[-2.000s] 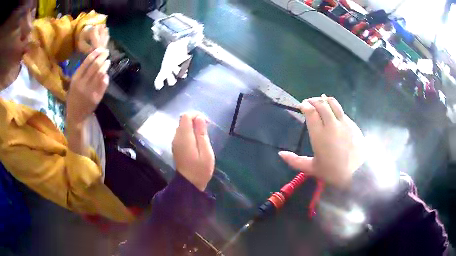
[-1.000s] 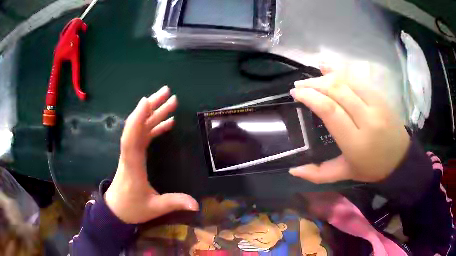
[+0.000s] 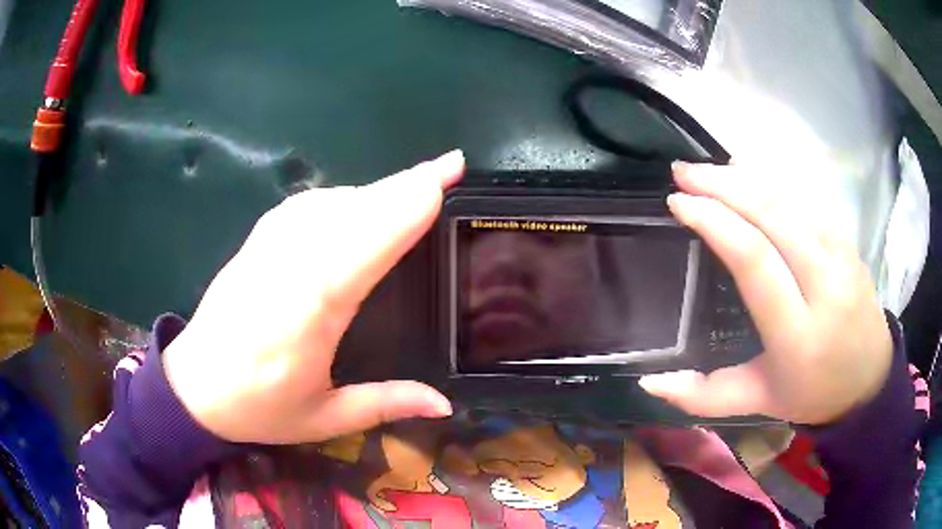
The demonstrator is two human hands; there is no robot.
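A black portable video speaker (image 3: 578, 398) lies flat in front of me, its screen facing up. The clear screen lens (image 3: 529, 226) with small gold lettering along its top edge sits over the screen, within the silver-white frame. My left hand (image 3: 320, 300) holds the left end, fingertips at the top edge and thumb at the lower edge. My right hand (image 3: 780, 289) holds the right end, fingers at the top edge and thumb at the lower front; it hides part of that end. The black wrist strap (image 3: 591, 122) loops out behind the top right corner.
A red air blow gun (image 3: 68, 52) with an orange collar and a hose lies at the far left. A plastic-wrapped stack of lenses (image 3: 630, 36) is behind the unit. A milky plastic sheet (image 3: 816, 103) and a white glove (image 3: 907, 232) are at the right.
The lens, held in my right hand over the bench, then tilted over the speaker, now lies square on the screen. My left hand has moved in from open air onto the speaker's left end.
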